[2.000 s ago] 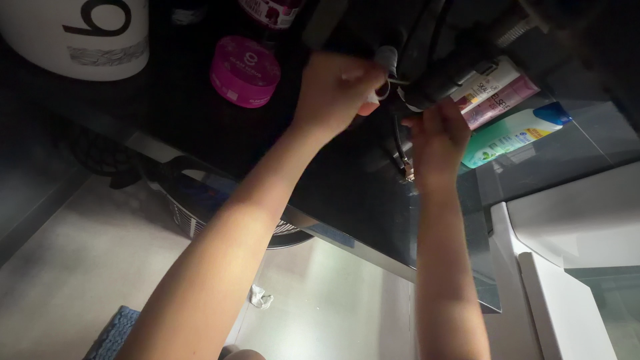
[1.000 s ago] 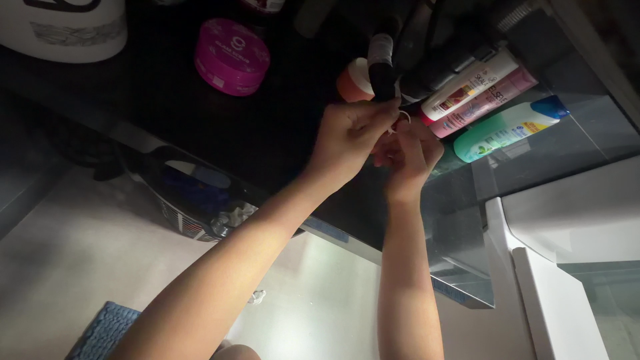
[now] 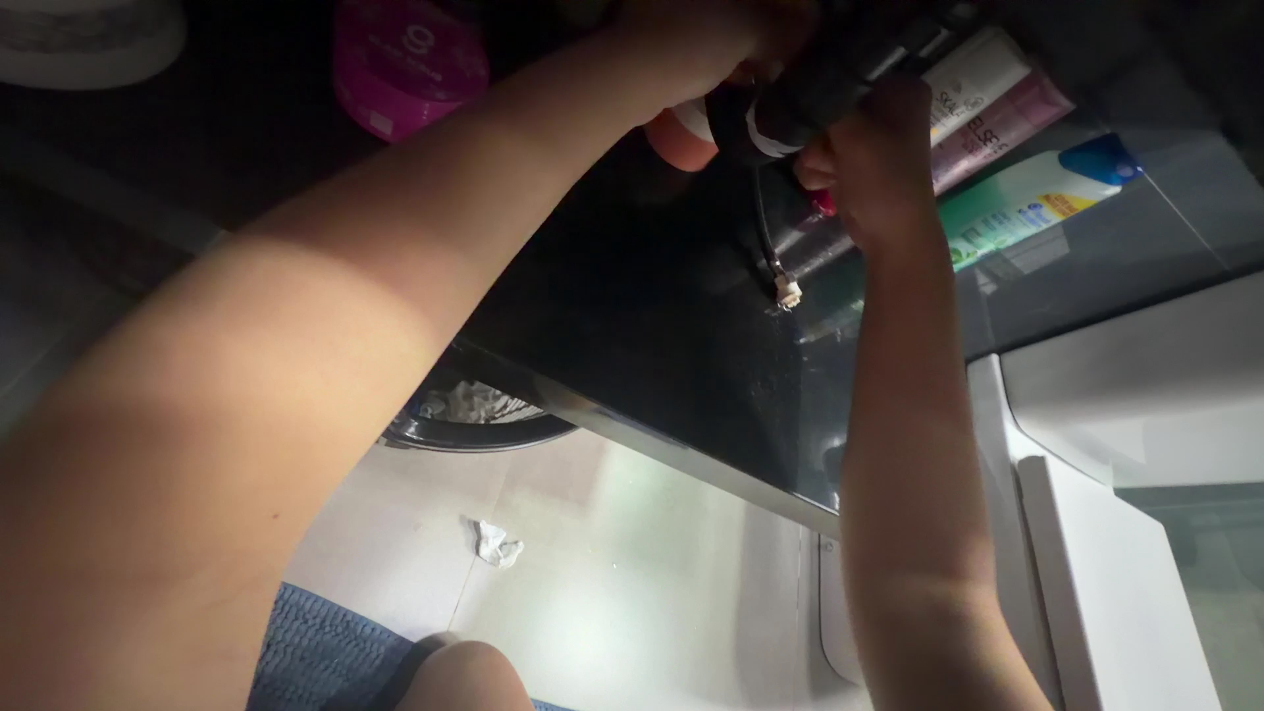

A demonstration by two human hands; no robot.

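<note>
My left hand (image 3: 726,44) reaches to the top of the view, beside a black cylindrical object (image 3: 839,84); its fingertips are in shadow and partly hidden. Against the lower right side of that object is my right hand (image 3: 874,163), with curled fingers; whether it grips anything is unclear. A thin black cord (image 3: 763,222) hangs between the hands and ends in a small whitish connector (image 3: 787,291) over the dark glossy surface (image 3: 632,296). An orange round container (image 3: 681,138) shows just below my left hand.
A pink jar (image 3: 410,69) and a white container (image 3: 89,39) stand at upper left. Two tubes (image 3: 1002,118) and a green bottle with a blue cap (image 3: 1037,202) lie at right. Below are a dark bin (image 3: 484,425), crumpled paper (image 3: 497,545), a blue mat (image 3: 321,652) and a white fixture (image 3: 1106,592).
My hands were close together below the black object a second ago; they are now farther apart and higher. The cord's whitish end hangs in plain sight. The view has shifted.
</note>
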